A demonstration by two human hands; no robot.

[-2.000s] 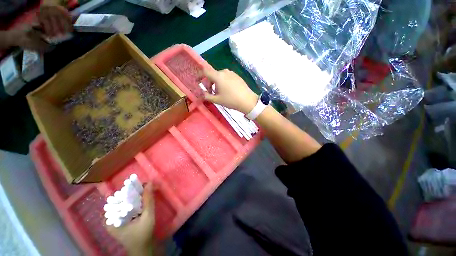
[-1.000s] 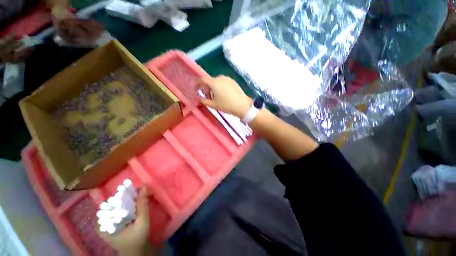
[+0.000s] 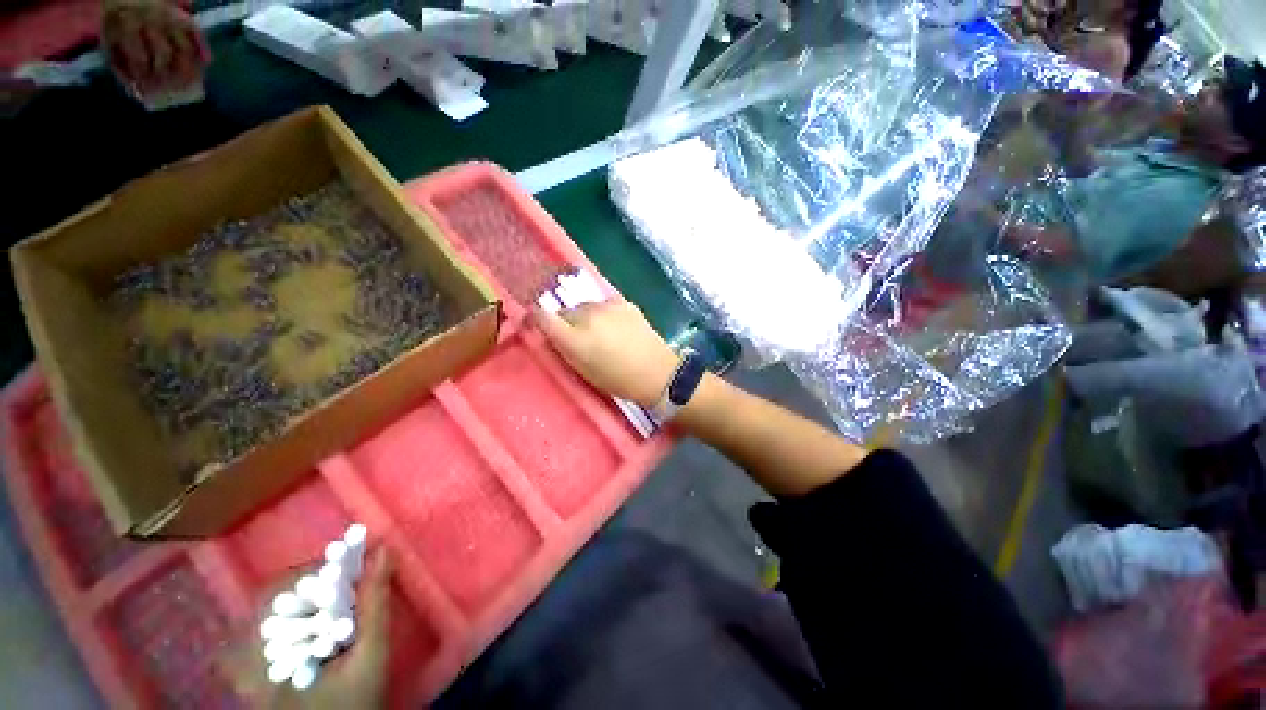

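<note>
My left hand (image 3: 347,652) is at the bottom left over the tray, closed around a bunch of white tubes (image 3: 313,608) with their round ends up. My right hand (image 3: 607,347) is at the right end of the pink-red tray (image 3: 451,506), with a wristband on the wrist. Short white tube ends (image 3: 571,290) show at its fingertips; the fingers partly hide them. Loose white sticks (image 3: 637,415) lie partly under this hand. The open cardboard box (image 3: 368,395) sits on the tray, with small dark metal parts (image 3: 201,312) scattered inside.
A clear plastic bag (image 3: 909,180) with a dense white block (image 3: 736,250) lies at the right. White cartons (image 3: 417,63) lie on the green belt at the top. Another person's hand (image 3: 156,49) is at the top left. Bagged goods (image 3: 1132,562) are at the far right.
The view has shifted, so more cartons show at the top. My right hand has turned palm down over the loose sticks and covers most of them. My left hand still holds the bunch.
</note>
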